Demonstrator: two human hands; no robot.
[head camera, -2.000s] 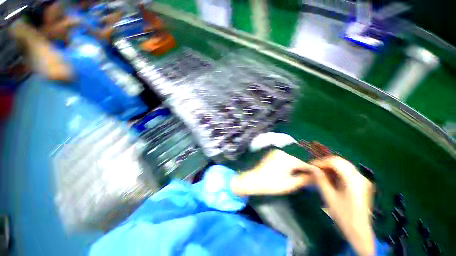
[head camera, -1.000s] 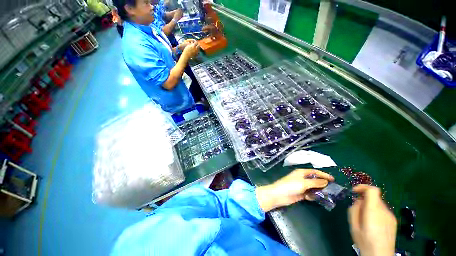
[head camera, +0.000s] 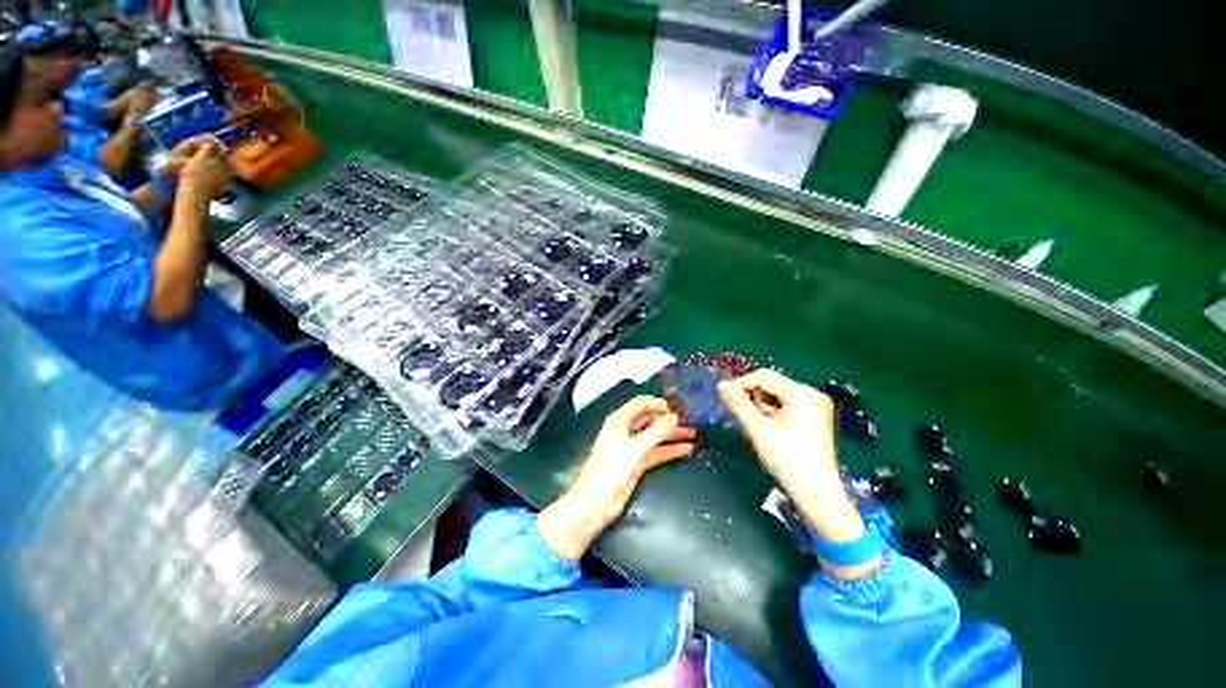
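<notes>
My left hand and my right hand hold a small crumpled clear plastic bag between them, pinched at its left and right sides. Its contents cannot be told. A loose heap of tiny reddish parts lies on the green bench just behind the bag, partly hidden by it. A white sheet lies behind my left hand. Several small black parts lie in a cluster to the right of my right hand. A blue band is on my right wrist.
Clear blister trays with black discs are stacked askew at left. More trays stand lower left. A person in blue works at far left. A metal rail runs behind, with a blue bin beyond.
The view has swung right. My right hand, earlier apart from the bag, now grips its right side. The bag is now held close to the reddish heap.
</notes>
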